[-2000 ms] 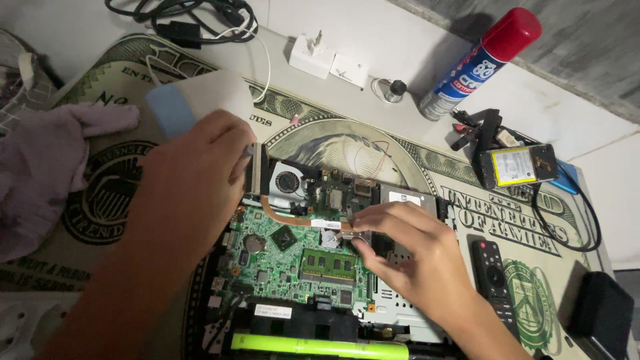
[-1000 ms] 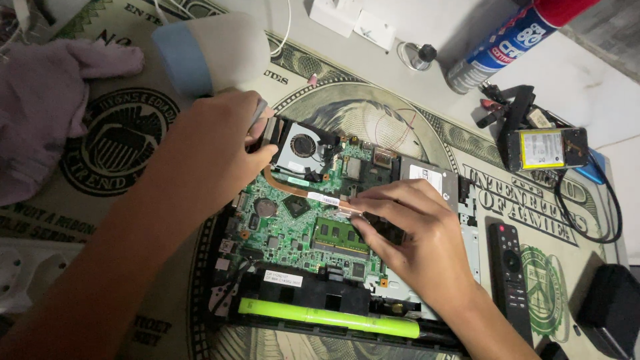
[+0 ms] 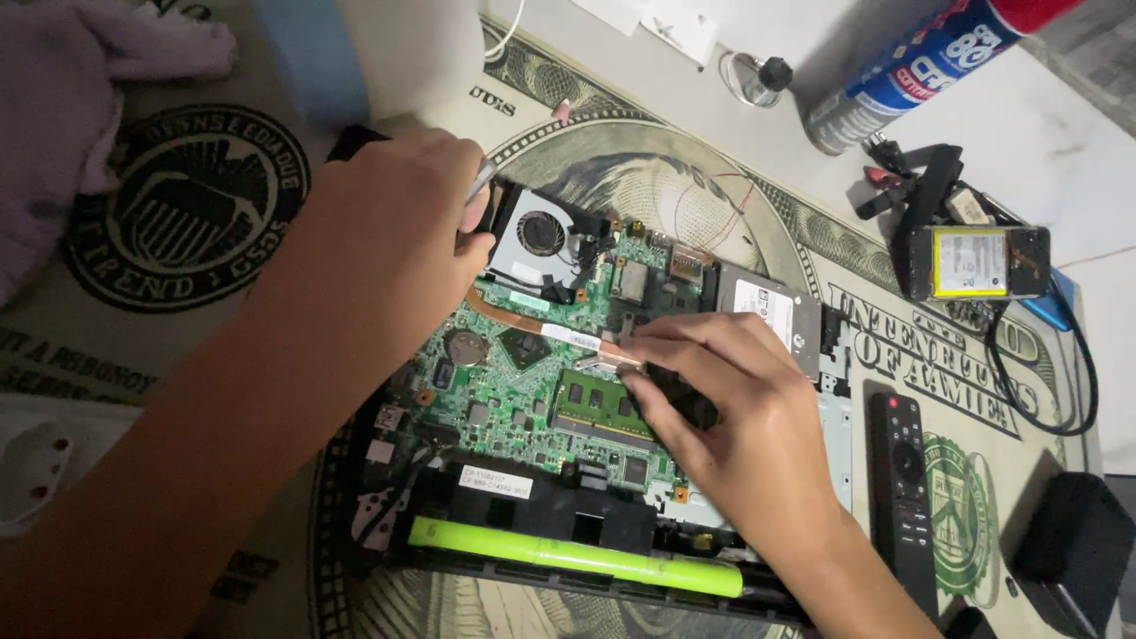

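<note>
An opened laptop base (image 3: 550, 555) lies on a banknote-print mat, its green motherboard (image 3: 506, 417) exposed. A copper heat pipe (image 3: 506, 315) with a white label crosses the board below the cooling fan (image 3: 540, 234). With finger and thumb my right hand (image 3: 745, 399) pinches the pipe's right end, by its metal bracket, just above the green memory module (image 3: 599, 404). At the pipe's left end, beside the fan, my left hand (image 3: 408, 231) is closed around a part seen only as a grey metal edge, probably the heatsink end; the fingers hide most of it.
A spray can (image 3: 914, 75) stands at the back right, near a battery-like module (image 3: 972, 262) with cables. A remote control (image 3: 905, 479) and a black box (image 3: 1074, 550) lie right. A purple cloth (image 3: 53, 133) and a white power strip (image 3: 44, 461) are left.
Both hands stay at the two ends of the heat pipe. The view has shifted closer to the laptop.
</note>
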